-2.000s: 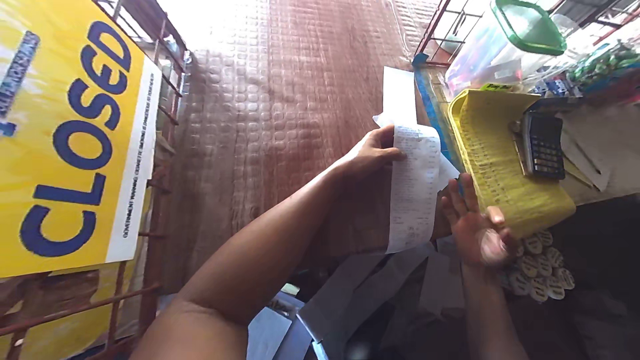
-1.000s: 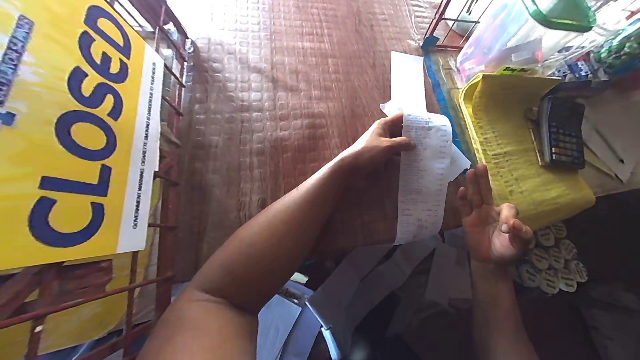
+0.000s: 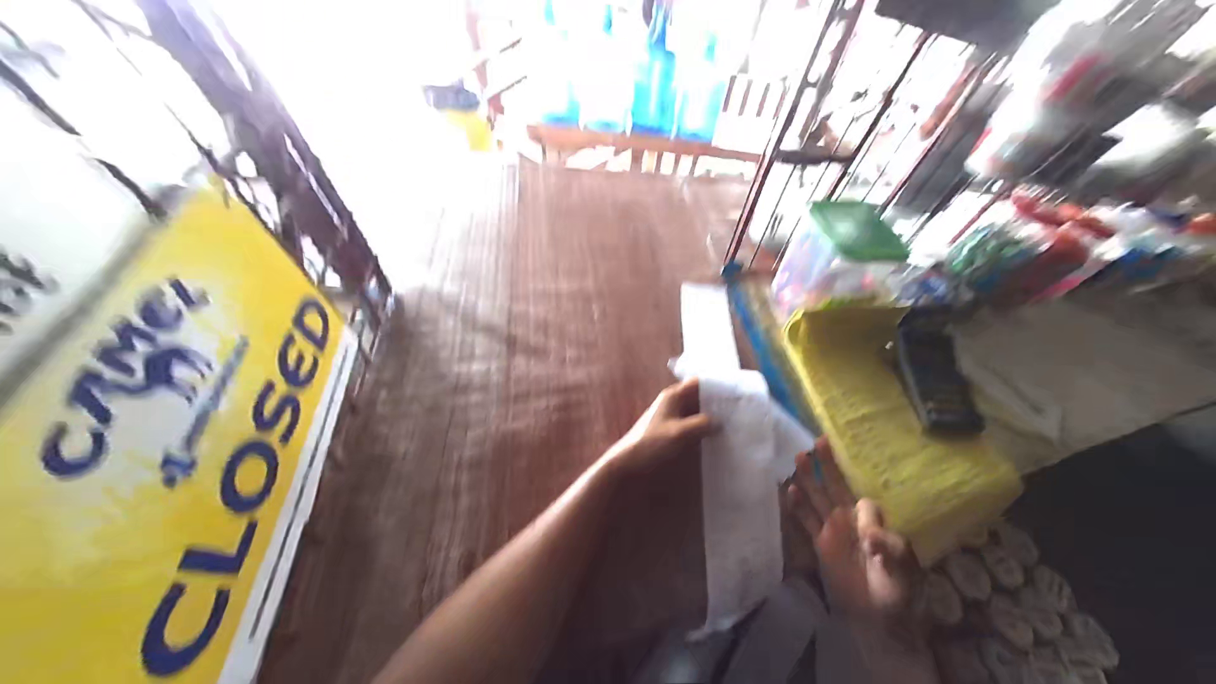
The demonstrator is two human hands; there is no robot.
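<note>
A long white paper receipt (image 3: 741, 494) hangs from my left hand (image 3: 670, 418), pinched at its left edge between thumb and fingers. Another white paper strip (image 3: 708, 323) lies behind it, reaching away over the brown surface. To the right of the receipt is my right hand (image 3: 850, 532), palm up with fingers apart and partly curled, holding nothing that I can see. It is close to the lower edge of a yellow pad of paper with writing (image 3: 883, 418). On that pad rests a dark calculator (image 3: 936, 370). The view is blurred.
A yellow sign (image 3: 180, 408) is fixed to a metal grille at left. Beyond the brown covered surface (image 3: 589, 247), blue bottles (image 3: 655, 85) stand on a wooden bench (image 3: 646, 142). At right are a green-lidded plastic container (image 3: 855, 233), packaged goods (image 3: 1064, 237) and several round pale items (image 3: 1016, 608).
The view has tilted up, bringing the bench and blue bottles into sight. My left hand keeps hold of the receipt; my right hand stays empty beside it.
</note>
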